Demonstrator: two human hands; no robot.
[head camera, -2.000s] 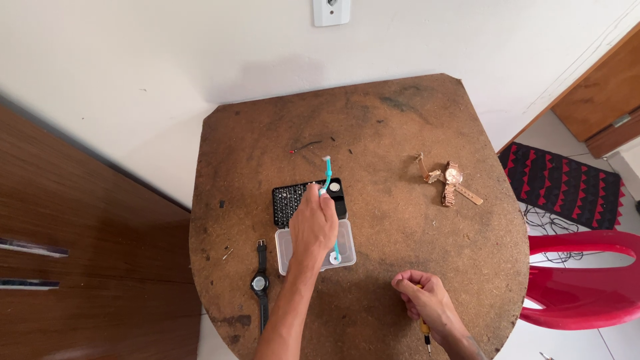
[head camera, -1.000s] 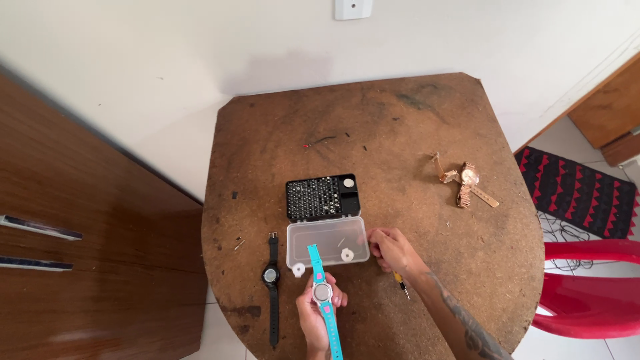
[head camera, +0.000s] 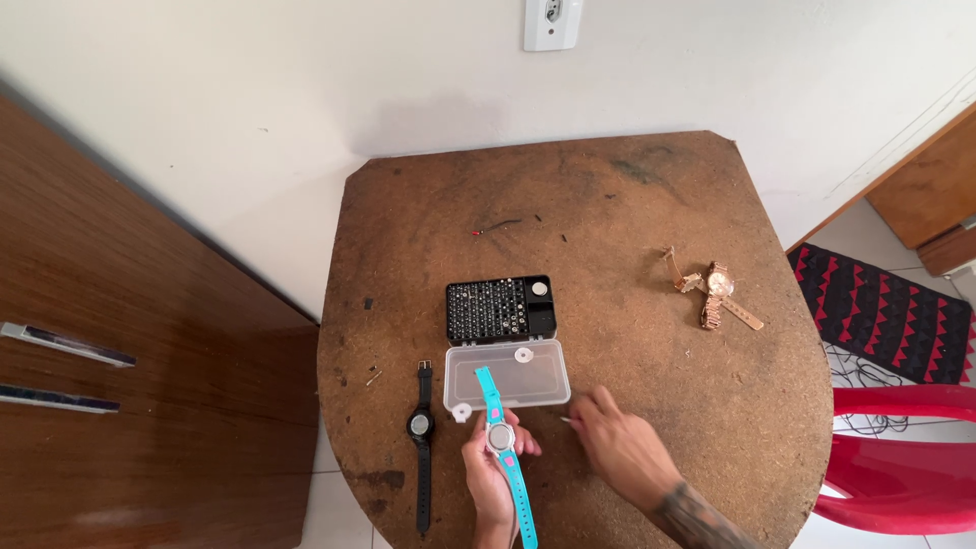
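Note:
My left hand (head camera: 494, 473) holds a turquoise-strapped wristwatch (head camera: 499, 437) with pink marks, its round grey face or back upward. To its right, my right hand (head camera: 610, 438) pinches a small, light-coloured thing (head camera: 566, 418) whose kind I cannot tell; its lower fingers are blurred. Just above the hands lies the clear plastic lid (head camera: 473, 381) of an open black case (head camera: 488, 313) filled with many tiny metal parts. One white disc (head camera: 523, 355) rests on the lid, another (head camera: 461, 412) at its lower left corner. A black wristwatch (head camera: 420, 425) lies left of my left hand.
Rose-gold wristwatches (head camera: 715, 293) lie at the right of the worn brown table (head camera: 610, 252). A thin dark piece with a red end (head camera: 497, 226) lies toward the back. A red chair (head camera: 900, 473) stands at the right, a wooden cabinet (head camera: 152, 343) at the left.
My left hand has moved from over the case to below the lid, still with the turquoise watch. The yellow-handled tool seen earlier by my right hand no longer shows. One white disc now sits higher on the lid.

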